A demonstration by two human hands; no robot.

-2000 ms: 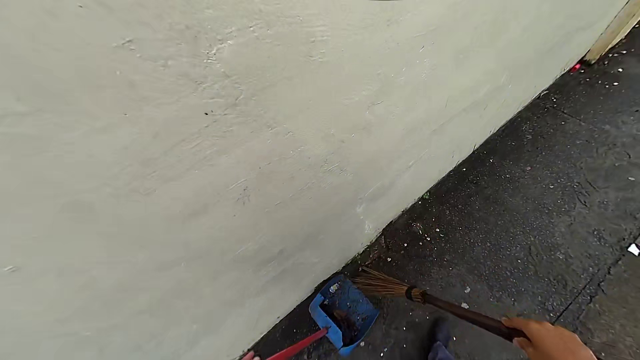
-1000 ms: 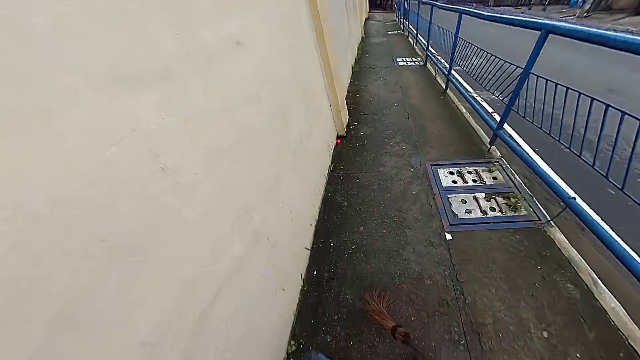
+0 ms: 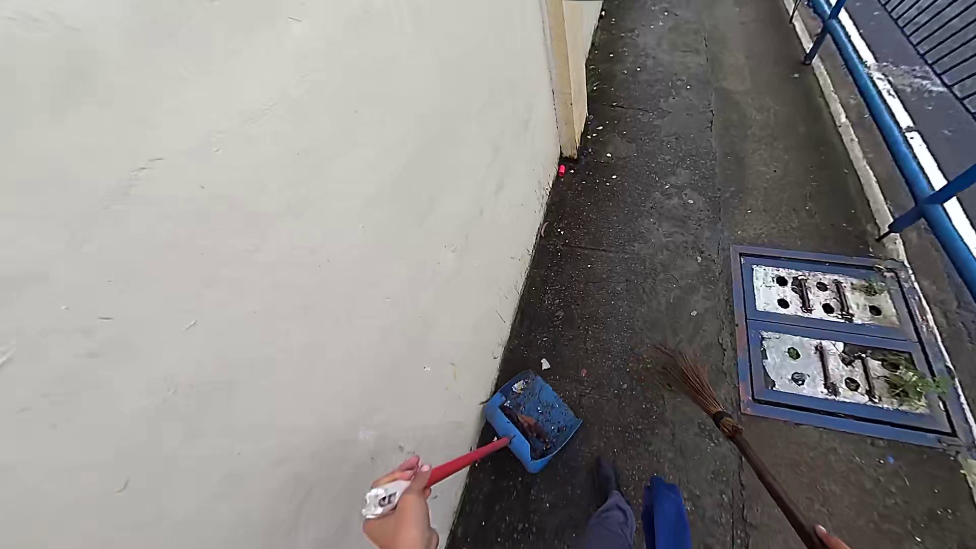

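My left hand (image 3: 404,507) is closed around the red handle (image 3: 467,462) of a blue plastic dustpan (image 3: 509,419), which lies at the foot of the wall with leaves and dirt in it. At the bottom right edge, my right hand (image 3: 829,538), only partly in view, is on the wooden handle (image 3: 774,484) of a stick broom. The broom's bristles (image 3: 690,375) are over the pavement, right of the dustpan and apart from it. A small pale scrap (image 3: 545,364) lies just beyond the dustpan.
A pale plastered wall (image 3: 305,229) runs along the left, with a small red object (image 3: 562,170) by its pillar (image 3: 568,84). Blue-framed drain covers (image 3: 831,301) lie at the right, beside a blue railing (image 3: 877,99). My shoe (image 3: 606,476) is on the dark pavement.
The view has swung down from the walkway. My left hand and the dustpan, barely visible one second ago, show fully. The broom is farther from the dustpan than two seconds ago.
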